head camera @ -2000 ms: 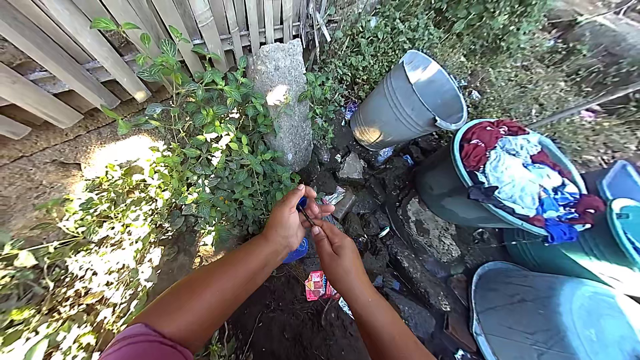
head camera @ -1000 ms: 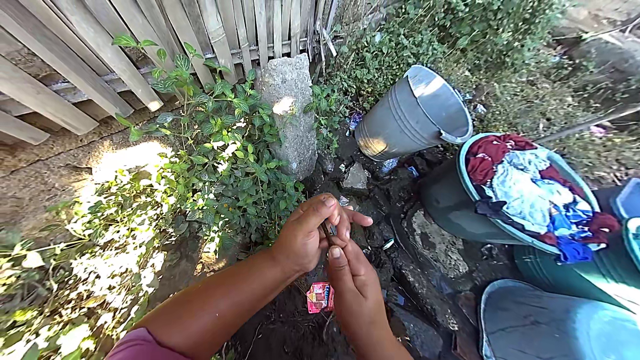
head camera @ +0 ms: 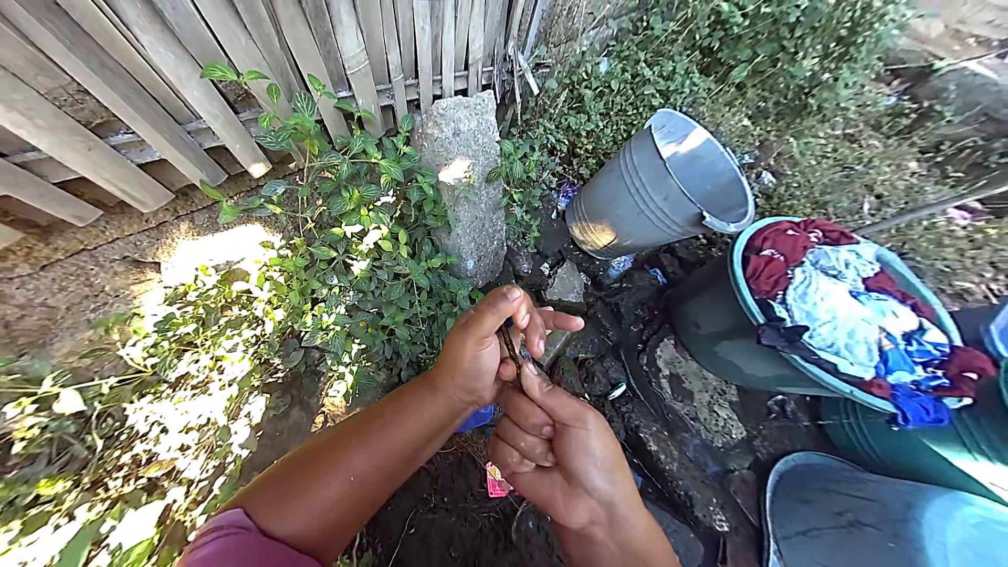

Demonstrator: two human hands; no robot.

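Both hands meet at the middle of the head view. My left hand [head camera: 482, 346] has its thumb and fingers closed around a thin dark object [head camera: 510, 346], too small to name, with one finger stretched out to the right. Just below it, my right hand [head camera: 551, 445] pinches the lower end of that object between thumb and curled fingers. Part of a blue thing [head camera: 476, 418] shows beneath my left wrist, mostly hidden. On the dark ground lies a pink-red packet [head camera: 498, 480], partly covered by my right hand.
A grey plastic bucket [head camera: 642, 197] stands beyond the hands. To the right, a green tub [head camera: 713, 331] holds wet red, white and blue clothes [head camera: 835, 307], near a large grey basin [head camera: 874, 512]. A concrete post [head camera: 465, 197], leafy plants [head camera: 370, 236] and a slatted fence [head camera: 118, 94] are ahead and left.
The blue bit seen at my left fingertips two seconds ago is now barely visible there. My left fingers have shifted around the thin object, and both hands stay together.
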